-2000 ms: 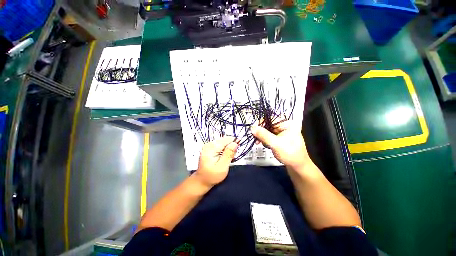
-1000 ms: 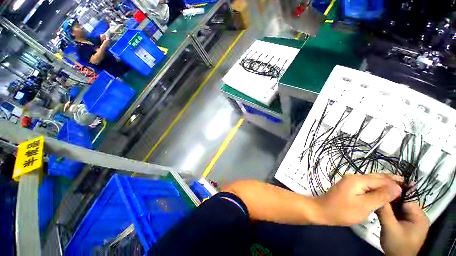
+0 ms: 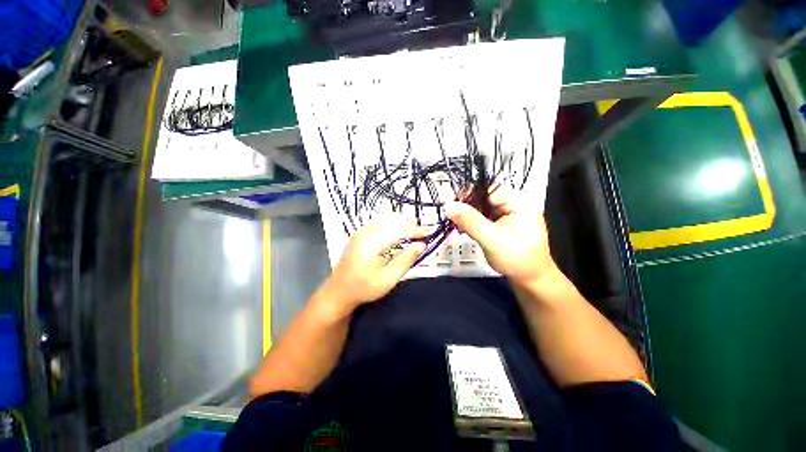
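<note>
A white layout sheet [image 3: 424,78] with printed marks leans from my lap against the bench edge. Black wires [image 3: 389,181] lie looped and tangled across its middle, with their ends spread in rows upward. My left hand [image 3: 378,256] holds a few dark wires between thumb and fingers at the sheet's lower middle. My right hand [image 3: 505,234] is closed around a wire bundle right of the middle, its thumb pointing left. Some strands run between the two hands. The wire tips inside my hands are hidden.
A dark press [image 3: 389,26] stands on the green bench [image 3: 610,44] behind the sheet. Another white sheet with black wires [image 3: 201,119] lies at the left. A blue bin [image 3: 698,18] is at the upper right. A printed badge [image 3: 482,381] hangs at my chest.
The view swung left, then came back to the front. My hands were close together on the wires at the sheet's right part; now they are apart, my left hand further left.
</note>
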